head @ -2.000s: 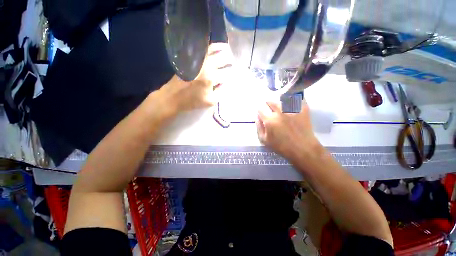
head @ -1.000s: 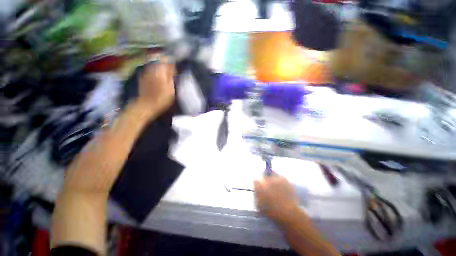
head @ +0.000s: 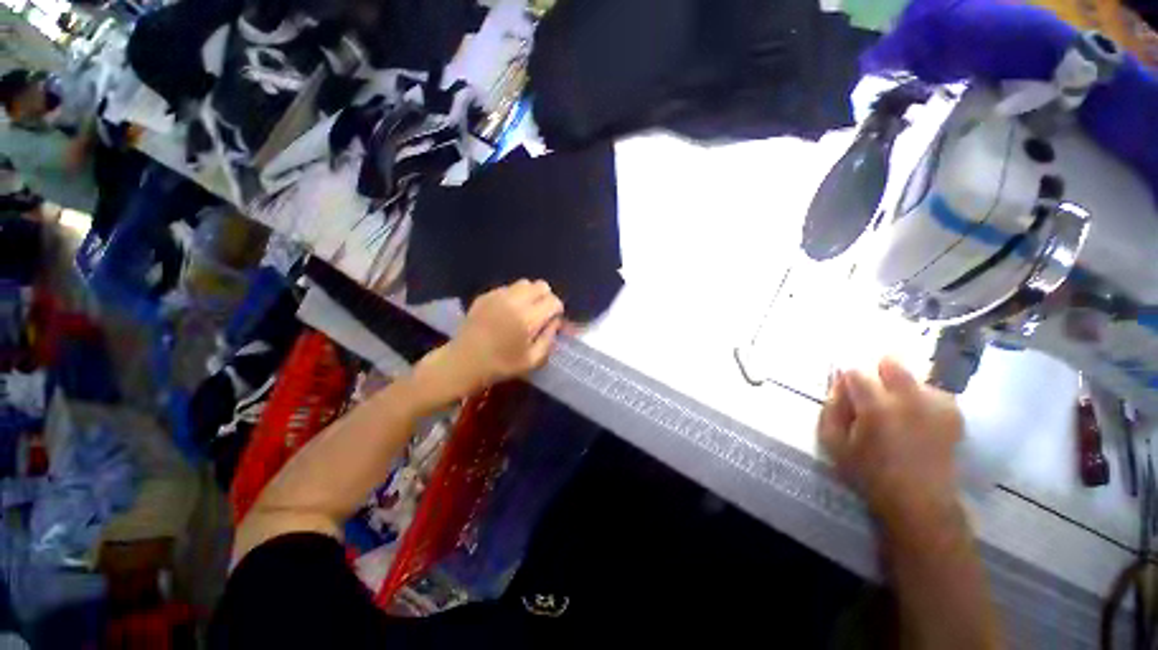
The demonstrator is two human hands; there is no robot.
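A black fabric panel (head: 514,229) lies flat at the table's near left. My left hand (head: 511,328) is at its near edge, fingers curled and closed on that edge; the fingertips are partly hidden. My right hand (head: 893,425) is just in front of the white sewing machine head (head: 971,216), fingers bent over the white table. Nothing shows in it, but its inner side is hidden and slightly blurred. Lamp glare washes out the needle area. A larger pile of black cut pieces (head: 692,64) lies at the back.
A dark oval paddle (head: 848,197) hangs left of the machine head. A thin bent wire (head: 749,366) lies near my right hand. A red-handled tool (head: 1090,442) is at the right. Fabric scraps (head: 413,140) heap at the left. Red baskets (head: 290,413) stand below the ruler edge (head: 660,409).
The view has swung left and down. The black panel that my left hand carried raised now lies flat at the table's near left, with the hand at its edge. My right hand stays by the machine.
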